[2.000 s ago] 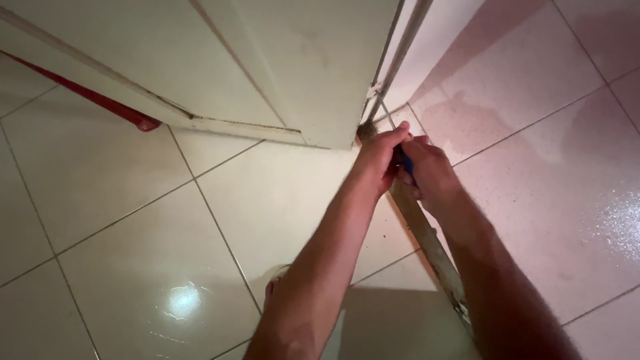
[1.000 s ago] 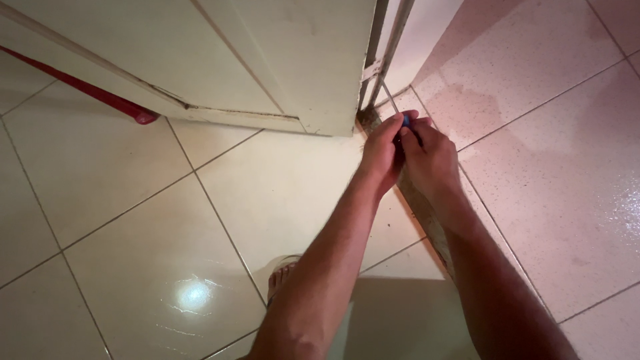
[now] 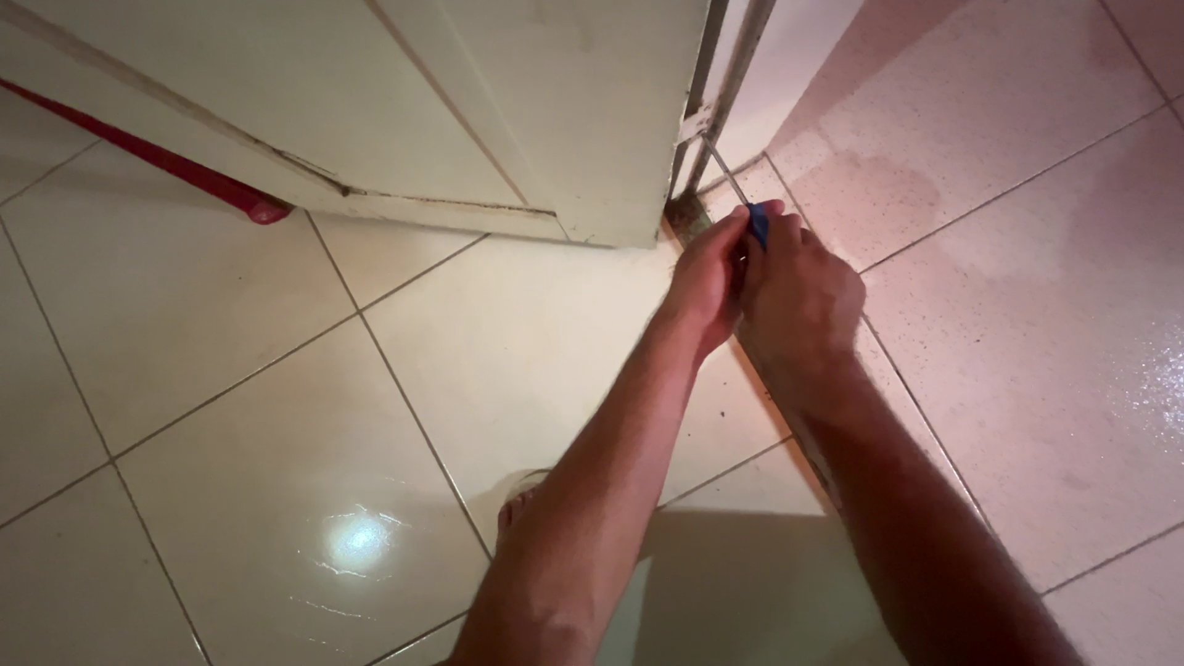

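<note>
A screwdriver with a blue handle (image 3: 758,225) and a thin metal shaft points up and left to a white-painted hinge (image 3: 694,124) low between the door and its frame. My right hand (image 3: 803,282) is closed around the handle. Against it, on the left, my left hand (image 3: 710,277) has its fingertips at the handle's front; its inner fingers are partly hidden. The cream panelled door (image 3: 555,120) stands open, its lower corner just left of the hands. Whether the tip sits in a screw cannot be told.
A red pole-like object (image 3: 166,162) lies beneath the door at the left. The dirty threshold strip (image 3: 763,370) runs under my hands across the tiled floor (image 3: 416,351). The white door frame (image 3: 772,83) rises behind the hinge. A foot (image 3: 514,511) shows beside my left forearm.
My hands have shifted slightly around the blue handle, more of which shows now than two seconds ago. The screwdriver stays pointed at the hinge.
</note>
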